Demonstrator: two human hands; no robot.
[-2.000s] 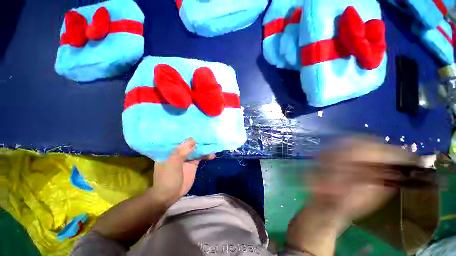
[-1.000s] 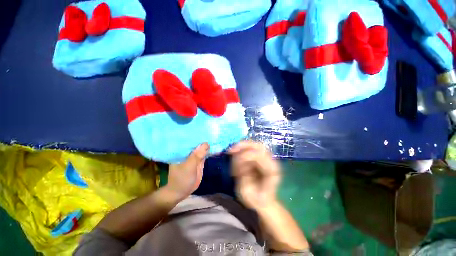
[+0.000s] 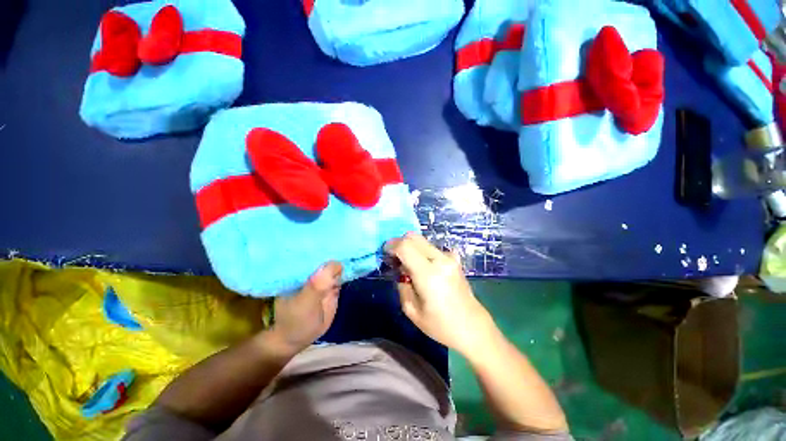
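A light-blue plush gift box (image 3: 293, 250) lies at the front edge of the dark-blue table, tilted, with a red ribbon band (image 3: 231, 198) and a puffy red bow (image 3: 289, 170) on top. My left hand (image 3: 308, 308) grips its near edge, thumb on top and fingers hidden below. My right hand (image 3: 431, 284) pinches the near right corner of the plush with its fingertips. A small red spot shows at my right fingers. No needle or thread can be made out.
More plush boxes (image 3: 164, 90) stand at the back left, back middle and back right (image 3: 586, 146). A black object (image 3: 694, 157) and a clear bottle (image 3: 741, 172) lie at right. A yellow sack (image 3: 52, 319) hangs lower left; a cardboard box (image 3: 707, 362) stands lower right.
My right hand has come from far right, where it was blurred, to the plush's near right corner. The held plush has shifted slightly left and turned a little.
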